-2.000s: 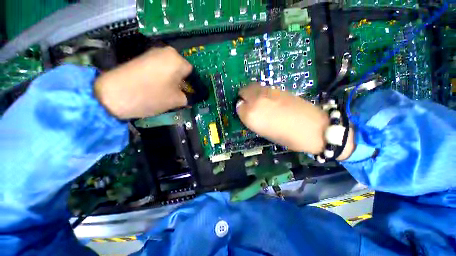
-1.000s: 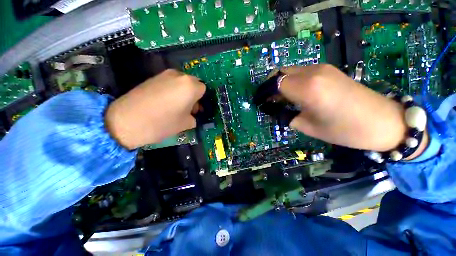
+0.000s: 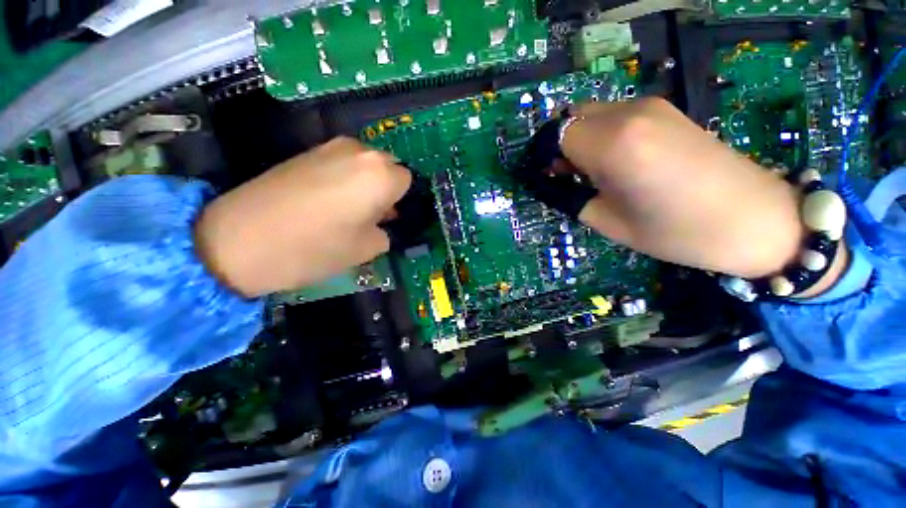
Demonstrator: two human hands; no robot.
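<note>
The main circuit board (image 3: 487,248) lies in a black carrier (image 3: 397,367) in front of me. A yellow block (image 3: 441,297) stands near its lower left corner, beside a dark upright strip (image 3: 451,205). My left hand (image 3: 313,218) is over the board's left edge, its black-covered fingertips bent down and partly hidden behind the hand. My right hand (image 3: 661,189) is over the board's upper right part, its black-covered fingers curled. Whether either hand holds a part cannot be seen.
A long green panel board (image 3: 397,45) lies beyond the main board. Another board (image 3: 785,109) is at the right. Green hold-down clips (image 3: 546,402) sit at the near edge. A blue cord (image 3: 852,149) hangs at the right. A metal rail (image 3: 149,60) curves at upper left.
My right hand has moved right and up from lower on the board, uncovering blue-and-white parts. My left hand is slightly lower in view. The view has shifted a little.
</note>
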